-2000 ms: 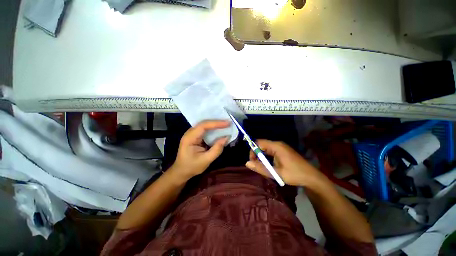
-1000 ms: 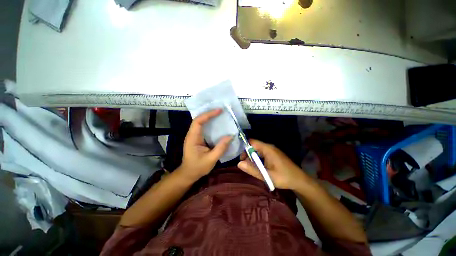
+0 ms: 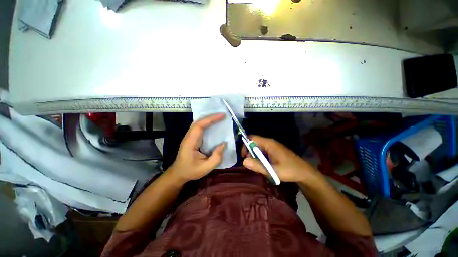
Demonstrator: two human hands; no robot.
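Note:
My left hand (image 3: 197, 153) holds a pale grey fabric piece (image 3: 216, 134) between thumb and fingers, at the table's front edge above my lap. The piece's upper end overlaps the ruler markings. My right hand (image 3: 273, 159) is closed around the white and green handles of the scissors (image 3: 262, 159). The long silver blades point up and left and lie along the right part of the piece. I cannot tell whether the blades are parted.
Measuring tape (image 3: 321, 106) runs along the table's front edge (image 3: 125, 65). The brass-coloured machine plate (image 3: 321, 25) is at the top, a black phone (image 3: 430, 75) at right. Grey pieces (image 3: 40, 16) lie far left. Long panels (image 3: 95, 163) hang below left; a blue basket (image 3: 371, 163) stands right.
The fabric piece has turned more upright and come down toward my lap, with less of it over the table. Both hands keep their holds, and the scissors have moved along the piece's right side.

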